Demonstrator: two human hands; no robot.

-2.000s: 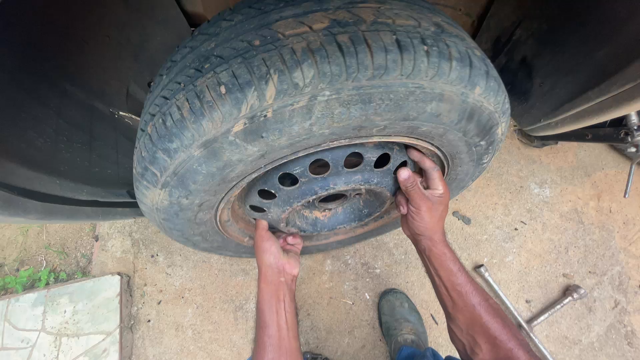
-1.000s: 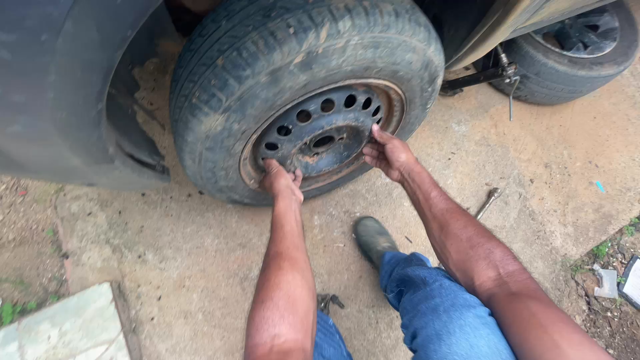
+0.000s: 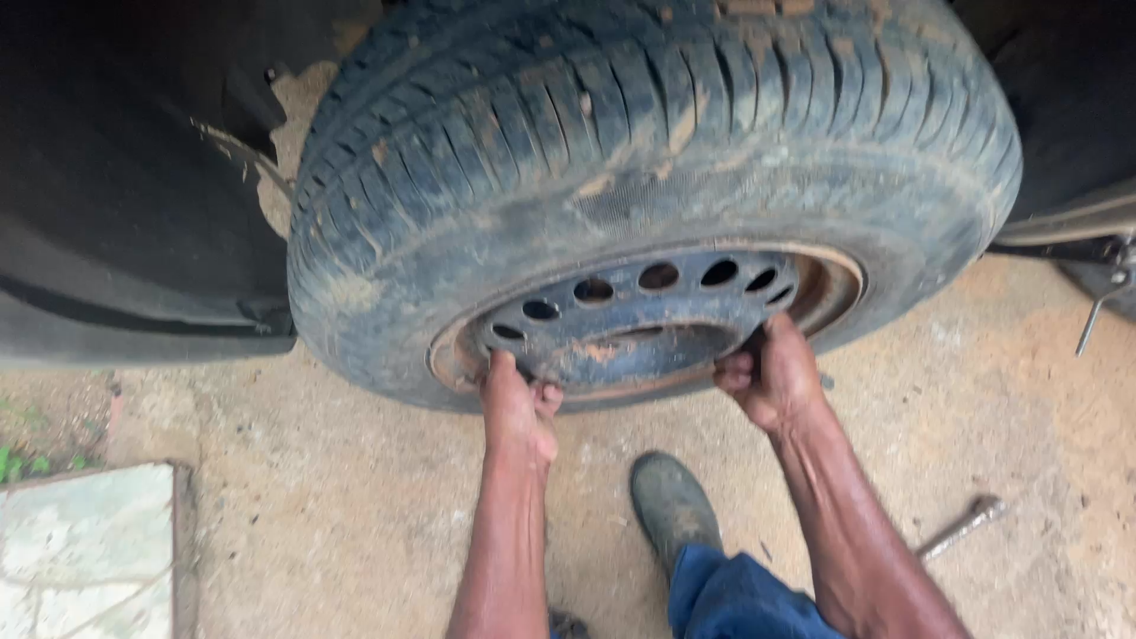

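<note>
A worn, muddy car tyre [image 3: 657, 186] fills the upper middle of the view, mounted on a dark, rusty steel wheel rim [image 3: 639, 306] with a row of round holes. My left hand [image 3: 517, 404] grips the rim's lower left part, thumb up against its face near a hole. At the lower right of the rim, my right hand [image 3: 774, 373] is closed on its holed face, with fingertips partly hidden. The wheel stands tilted in the car's wheel arch. Its hub side is out of sight.
Dark car bodywork [image 3: 142, 204] flanks the wheel at left. A jack with a hooked rod [image 3: 1100, 306] stands at the right edge. A metal wheel wrench [image 3: 963, 525] lies on the concrete by my right forearm. My boot [image 3: 674, 506] is below the wheel; a stone slab [image 3: 89, 546] lies lower left.
The right hand has moved down around the rim from its place at the upper right two seconds ago. Both hands remain at the wheel. The view has swung away and back closer.
</note>
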